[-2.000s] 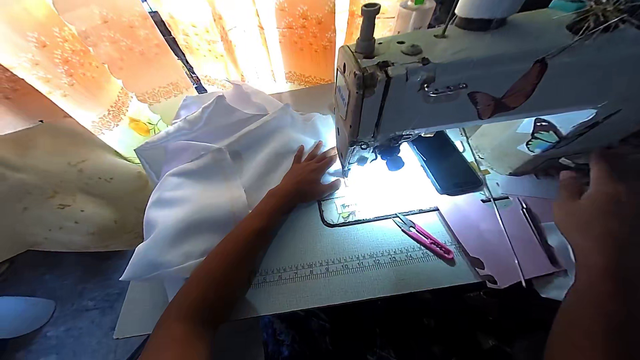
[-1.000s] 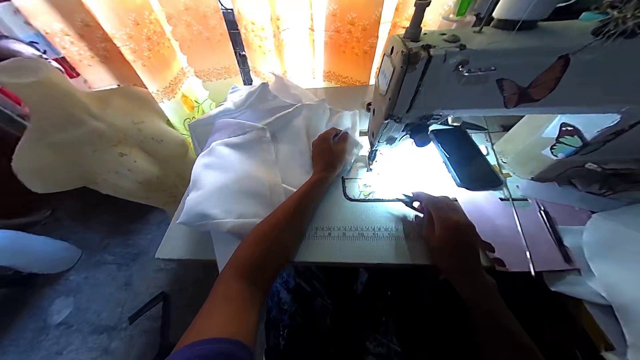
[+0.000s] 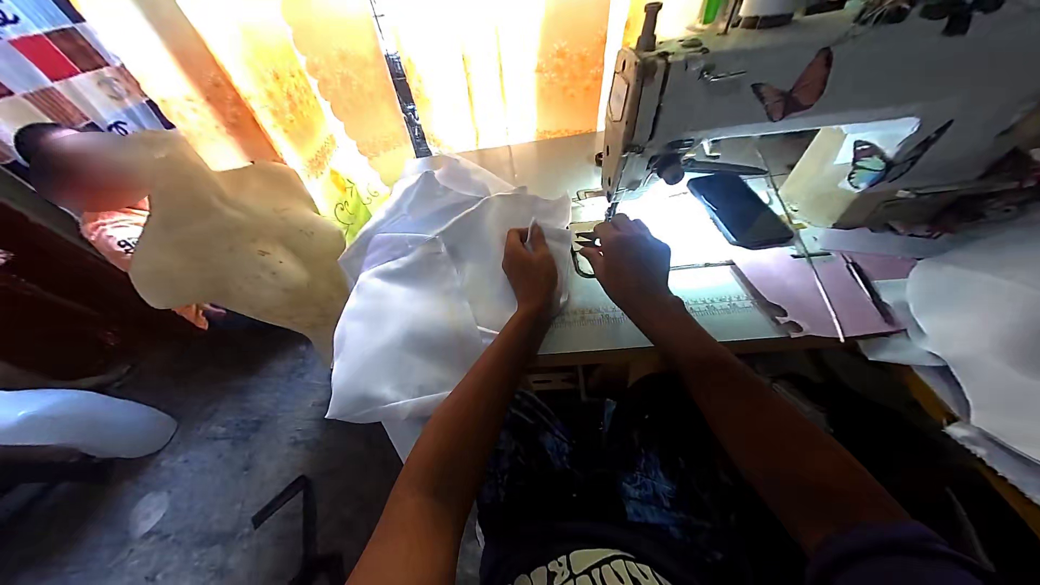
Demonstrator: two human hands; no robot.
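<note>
White satiny fabric [image 3: 406, 301] lies bunched at the left end of the sewing table, partly hanging over its front edge. My left hand [image 3: 531, 266] pinches a fold of it between thumb and fingers. Close by on the right, my right hand [image 3: 630, 256] holds thread snips [image 3: 585, 239], their dark blades pointing left toward the fabric's edge; the handles are hidden in my fingers. Just above that hand is the needle area [image 3: 611, 210] of a sewing machine [image 3: 731, 89], whose lamp brightly lights the bed. A dark smartphone [image 3: 739, 211] lies on the bed.
A ruler strip [image 3: 719, 305] runs along the table front. Pink pattern pieces [image 3: 800, 292] and a pen-like tool [image 3: 868, 286] lie at right, beside more white fabric [image 3: 983, 325]. A pale dress form [image 3: 244, 244] stands at left, with another person [image 3: 101, 195] behind it. Curtains hang behind.
My right hand has come from the machine's right side, picked up the pink-handled snips from the table front, and moved to the fabric's edge. My left hand, earlier flat, now pinches the fabric.
</note>
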